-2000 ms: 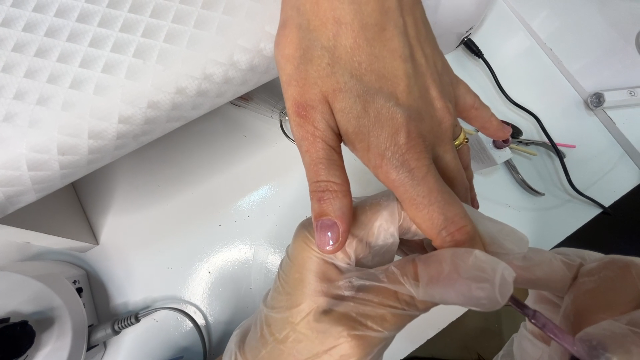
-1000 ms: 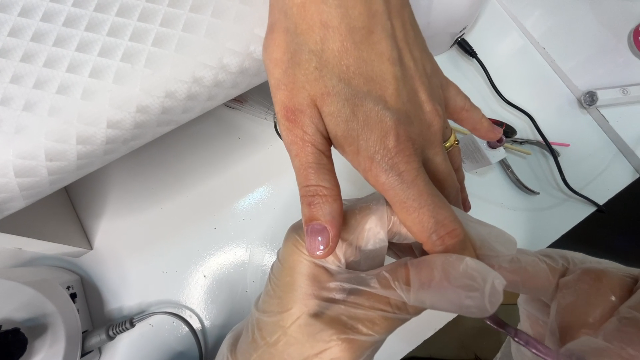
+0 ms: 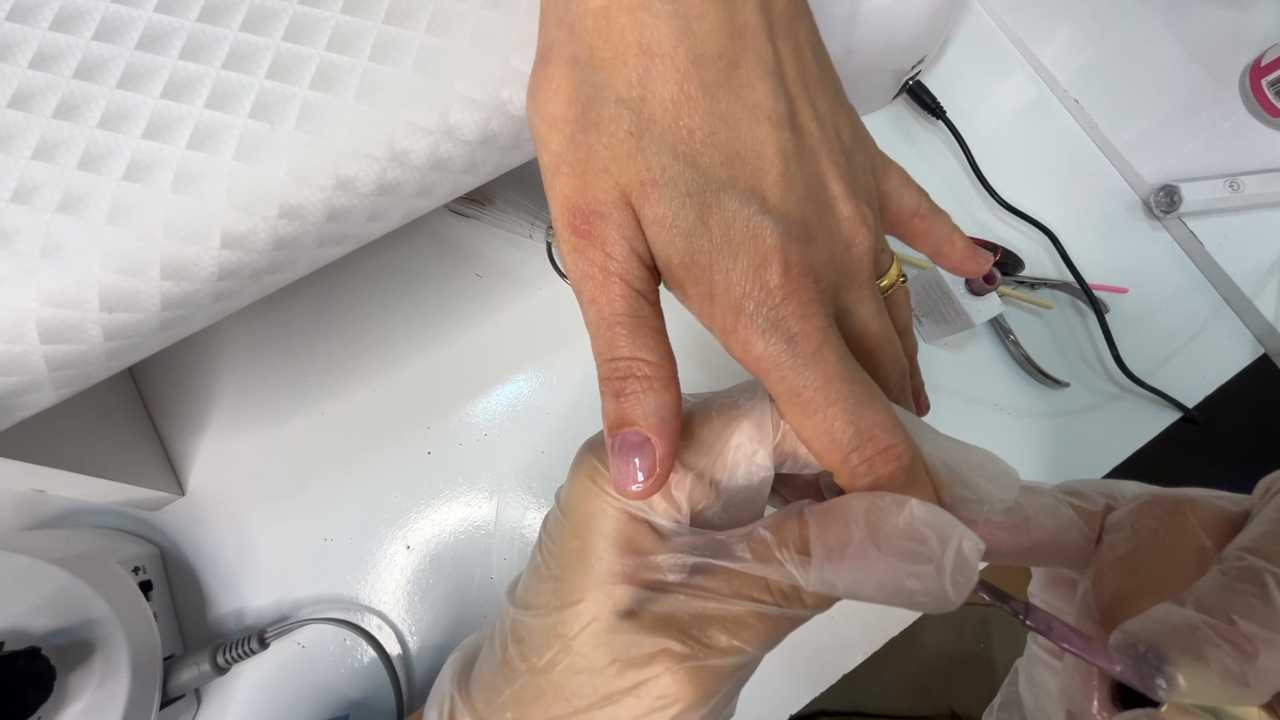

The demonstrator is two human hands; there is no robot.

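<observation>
My left hand (image 3: 700,560), in a clear glove, is closed around a finger of another person's bare hand (image 3: 720,180), which reaches down from the top. Glossy mauve polish (image 3: 634,460) coats that hand's thumb nail, and a gold ring (image 3: 890,275) circles one finger. At the lower right my right hand (image 3: 1170,590), also gloved, holds a nail polish brush (image 3: 1050,625) loaded with mauve polish. Its tip is hidden behind my left thumb. A dark opening, perhaps a bottle neck, shows below my right fingers.
A quilted white cushion (image 3: 220,180) lies at the upper left. A white device (image 3: 80,620) with a grey cable stands at the lower left. Metal nippers (image 3: 1030,350), thin sticks and a tag lie right of the other person's hand, near a black cable (image 3: 1030,220).
</observation>
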